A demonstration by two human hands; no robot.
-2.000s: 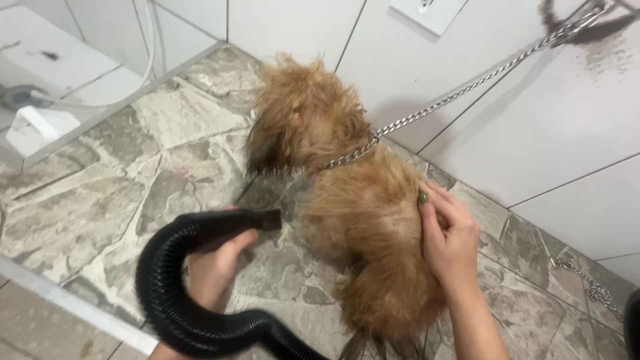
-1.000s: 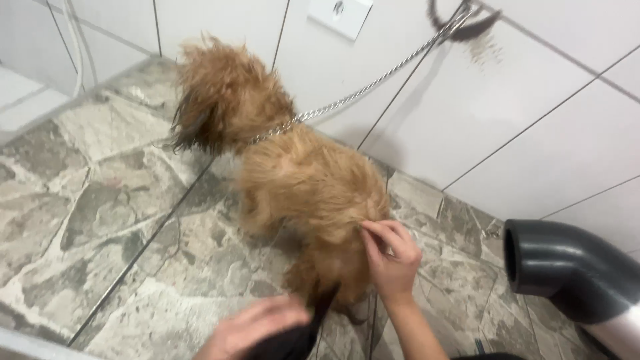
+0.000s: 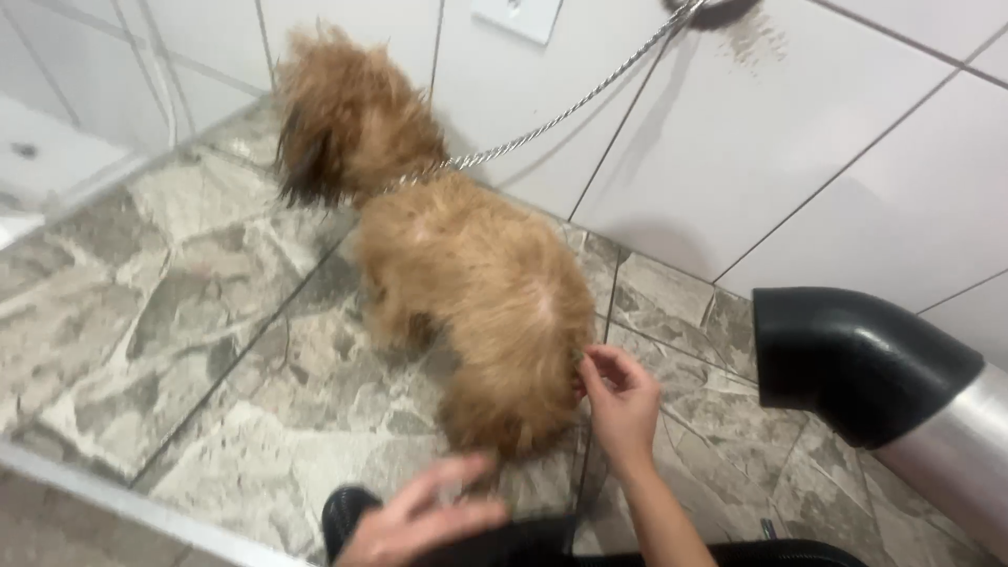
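Observation:
A small dog with damp, ruffled tan fur [image 3: 472, 268] stands with its head toward the upper left, a metal chain [image 3: 567, 114] running from its neck up to the wall. My left hand [image 3: 429, 504], blurred by motion, is just below the dog's rear with fingers apart and nothing seen in them. My right hand [image 3: 626, 402] has thumb and fingertips together at the fur on the right side of the dog's hindquarters. Beneath and beside my left hand lie parts of a black dryer hose [image 3: 346, 508], mostly cut off by the lower edge.
The dog stands on a stone-patterned tiled surface [image 3: 236, 362] with a pale front edge [image 3: 142, 508]. White wall tiles rise behind, with an outlet plate [image 3: 520, 16]. A black elbow nozzle [image 3: 850, 362] on a silver pipe reaches in from the right.
My left hand, behind the black hose nozzle two seconds ago, is now apart from it near the dog's rear. My right hand has moved from the dog's back to its hindquarters.

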